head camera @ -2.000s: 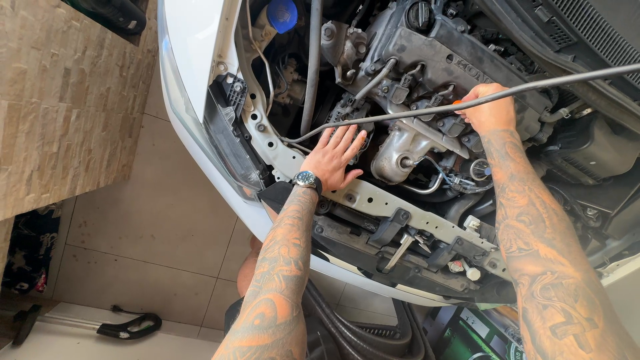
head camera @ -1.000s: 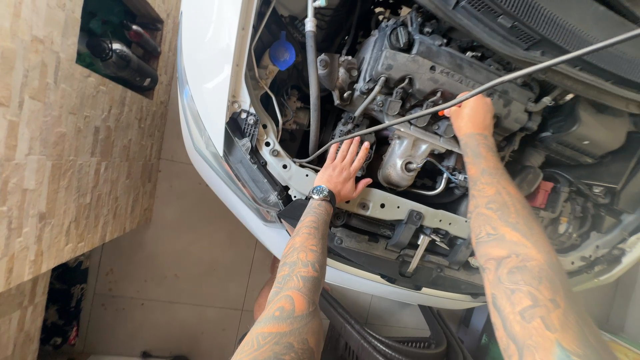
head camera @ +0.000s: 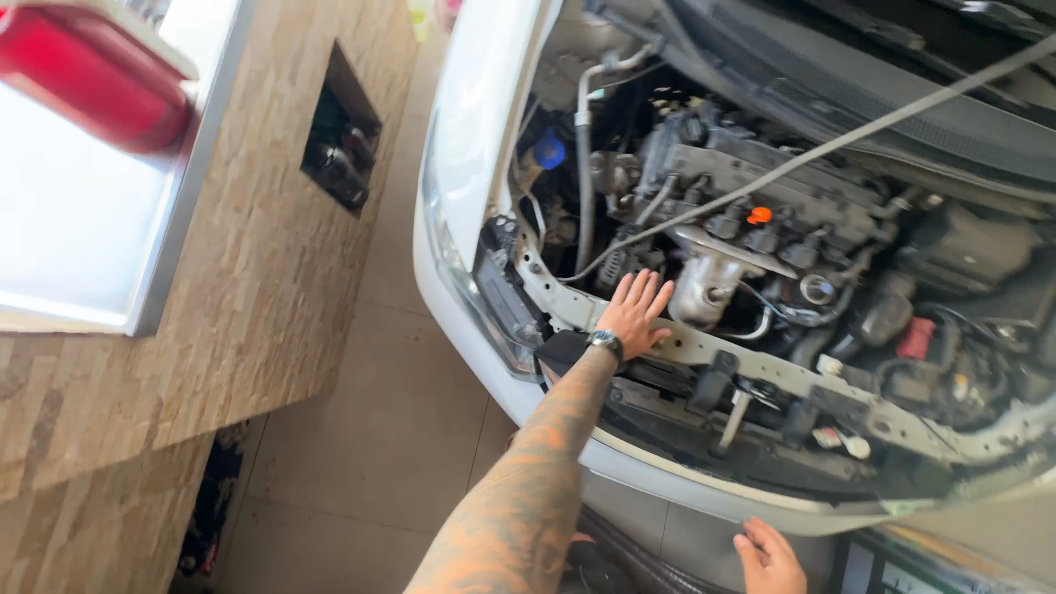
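Note:
My left hand (head camera: 635,315), with a wristwatch at the wrist, rests with spread fingers on the metal radiator support (head camera: 701,345) of a car with its hood raised. Low in the view, past the front bumper, my right hand (head camera: 771,557) is held with slightly bent fingers and nothing visible in it. The engine (head camera: 775,177) fills the bay, and the orange dipstick handle (head camera: 760,215) sits at its front side. Near my left hand's fingertips is a metal heat shield (head camera: 708,280). The hood prop rod (head camera: 792,165) crosses above the engine diagonally.
A blue reservoir cap (head camera: 549,151) is at the bay's left. The hood latch (head camera: 734,412) stands at the front. Left of the car is a stone-clad counter (head camera: 272,247) with a red object (head camera: 99,78) on top. A case (head camera: 899,565) lies at lower right.
My right hand has let go of the orange dipstick handle and moved down, away from the engine. My left hand stays on the radiator support. The view has swung left.

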